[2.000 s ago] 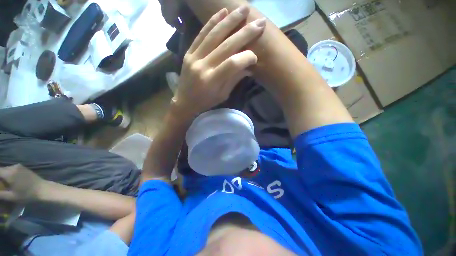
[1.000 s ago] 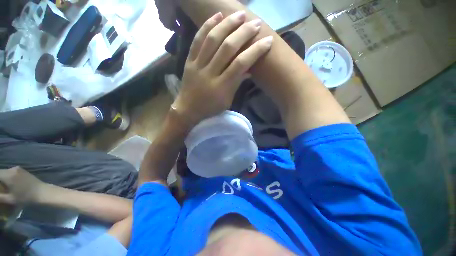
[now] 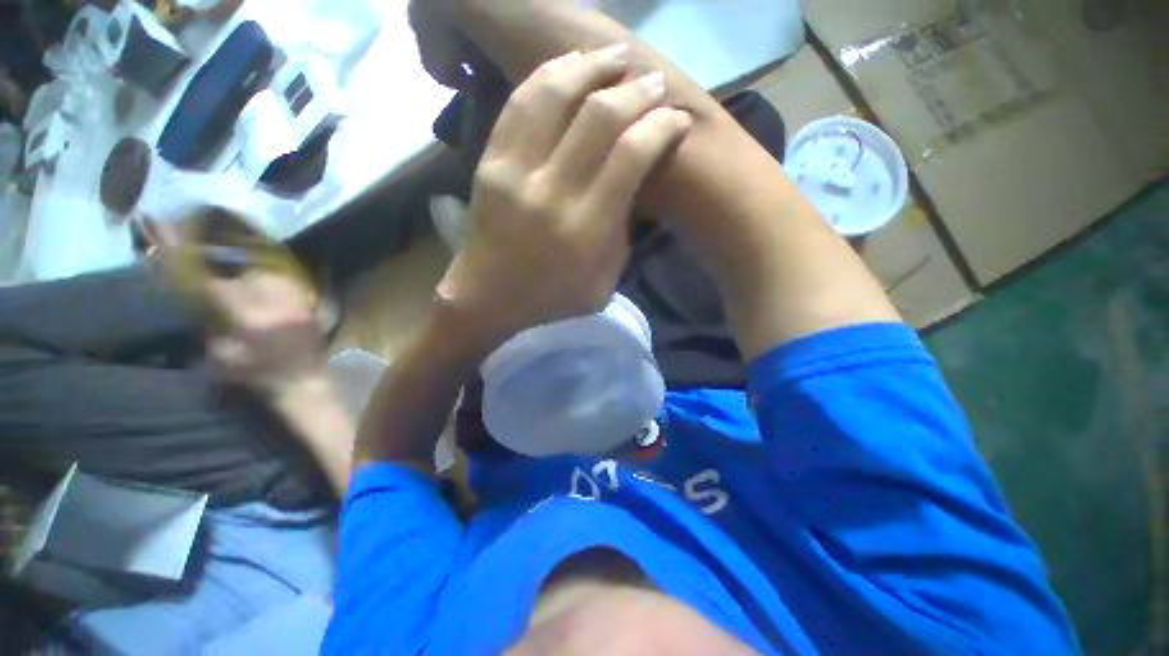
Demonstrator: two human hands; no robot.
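My left hand (image 3: pixel 558 192) is bare and lies palm down across my bare right forearm (image 3: pixel 724 173), its fingers slightly apart. Whether the hidden palm holds anything cannot be seen. My right hand (image 3: pixel 442 36) is dark, small and at the top edge of the picture; its fingers and anything in it cannot be made out. A translucent white round tub (image 3: pixel 573 385) is on my lap against my blue shirt, below my left wrist, its round face tilted up.
A white round tub with a thin dark curved line (image 3: pixel 846 176) is on flattened cardboard (image 3: pixel 1013 141). The white table (image 3: pixel 385 83) bears a dark blue case (image 3: pixel 215 92), white boxes and a brown disc (image 3: pixel 126 174). A neighbour's blurred hand (image 3: pixel 263 308) holds a yellow-brown ring-like thing; an angular white box (image 3: pixel 122 525) lies on their lap.
The neighbour's hand has moved up and right from the lower left with the yellow-brown thing, uncovering the angular box. My left hand has shifted only slightly on the forearm.
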